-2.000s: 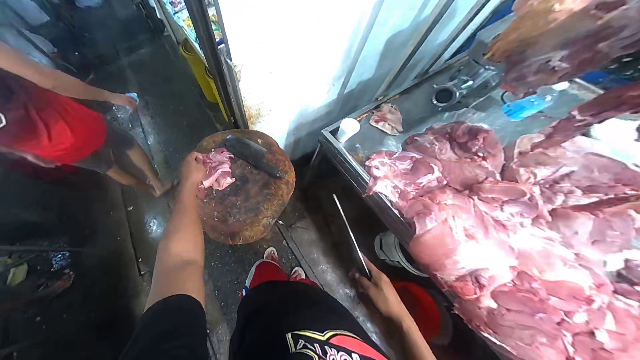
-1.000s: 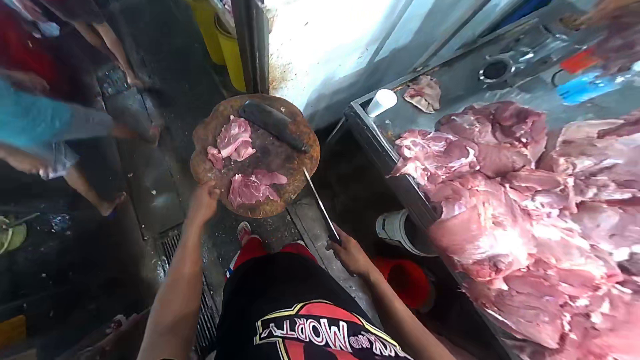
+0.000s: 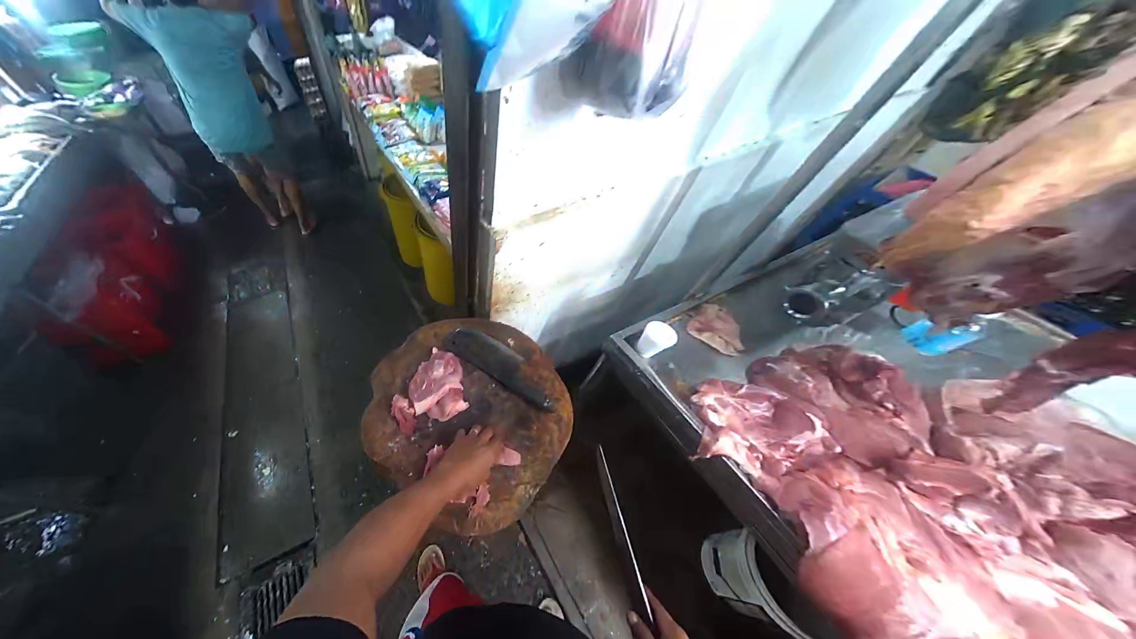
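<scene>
A round wooden chopping block (image 3: 524, 470) stands in front of me. On its lower half, my left hand (image 3: 472, 460) rests over a piece of raw meat (image 3: 481, 497), partly covering it; whether the fingers grip it is unclear. Another raw meat piece (image 3: 437, 387) lies on the block's upper left. A dark, long block-like tool (image 3: 501, 367), its kind unclear, lies across the upper right. At the bottom edge, right of the block, my right hand (image 3: 658, 621) holds a long knife (image 3: 626, 532) with its blade pointing up and away. Part of that hand is out of frame.
A metal table (image 3: 661, 390) at right bears a large heap of raw meat (image 3: 932, 479), a white cup (image 3: 657, 338) and a small meat piece (image 3: 714, 329). A white bucket (image 3: 741, 577) stands below it. Meat hangs upper right. Yellow bins (image 3: 435, 266) and a person in teal (image 3: 204, 80) are beyond.
My left hand has moved from the block's left rim onto the lower meat. The knife has moved away from the block. The person in teal has walked farther off. The view has tilted up.
</scene>
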